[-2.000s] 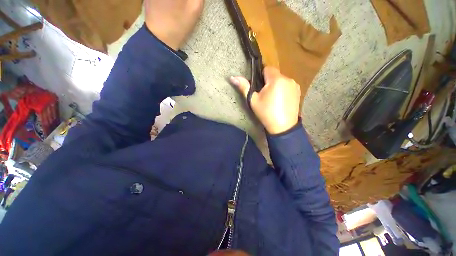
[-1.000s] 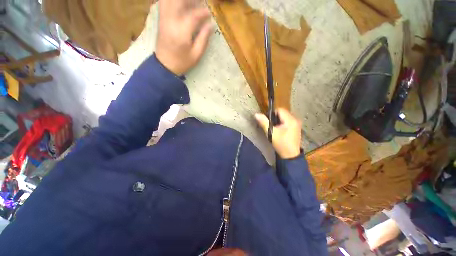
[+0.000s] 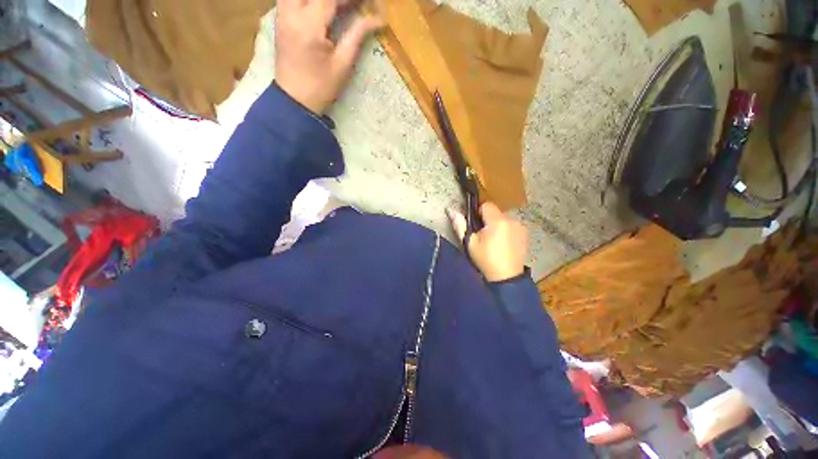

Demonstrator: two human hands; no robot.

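A tan-brown leather panel (image 3: 499, 99) lies on the speckled grey-beige worktable (image 3: 395, 157), with a narrower, brighter strip (image 3: 439, 67) along its left side. My right hand (image 3: 499, 240) is shut on the handles of dark shears (image 3: 457, 157); their blades point up and left over the panel's edge and look closed. My left hand (image 3: 316, 52) is at the top beside the panel's upper end, fingers spread and partly cut off by the frame's top edge; I cannot tell if its fingertips touch the leather.
An electric iron (image 3: 668, 143) with a red part lies at the right, its hose behind it. A crumpled leather pile (image 3: 664, 314) is at the lower right. A curved brown piece (image 3: 184, 49) lies at the upper left. Wooden frames (image 3: 76, 125) and a red plastic item (image 3: 103, 246) are beyond the table's left side.
The shears have turned, from nearly upright to leaning left, with the blades now over the panel's left edge. My left hand moved from the table's top to beside the panel's upper end.
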